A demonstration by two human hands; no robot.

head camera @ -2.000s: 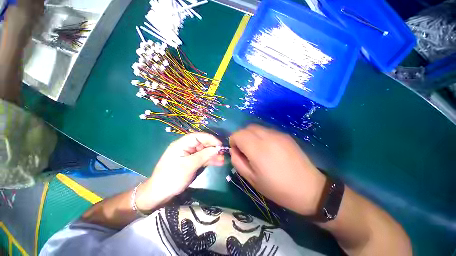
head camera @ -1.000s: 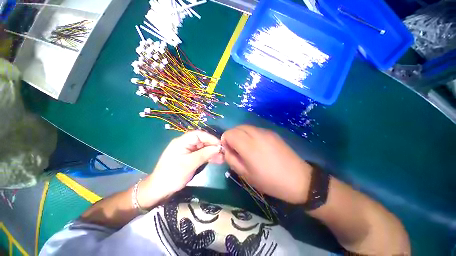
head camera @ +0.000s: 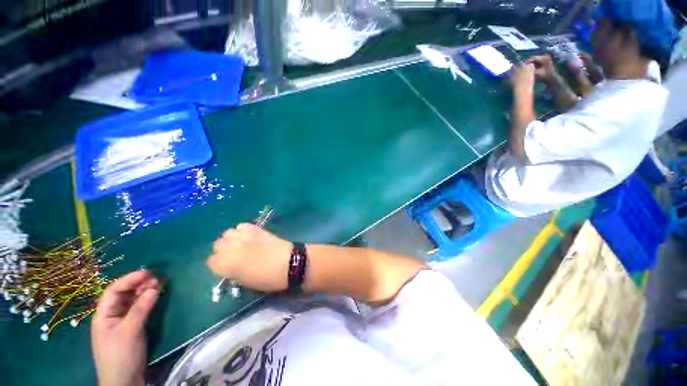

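My left hand [head camera: 124, 320] is at the lower left, thumb and forefinger slightly apart, with nothing clearly visible between them. My right hand [head camera: 252, 258] is palm down over a few part-built harnesses. Their white connector heads [head camera: 218, 292] show below the hand and thin wire ends [head camera: 264, 216] above it; the hand hides the middle, so a grip cannot be told. The pile of yellow, red and dark connector leads [head camera: 64, 275] lies beyond my left hand. Short blue wires [head camera: 162, 202] lie below the blue tray [head camera: 203, 143], which holds thin white wires [head camera: 139, 154].
A second blue tray [head camera: 188, 79] with one lead is behind. White sleeving tubes [head camera: 11, 219] are at the left edge. Clear bags [head camera: 309, 34] of white parts stand beyond the metal rail. A seated person [head camera: 587, 143] works at the right, near a blue stool [head camera: 459, 215].
The view has swung right, bringing the other worker into sight. My hands, together at a small connector before, are now apart, the right one over the part-built harnesses.
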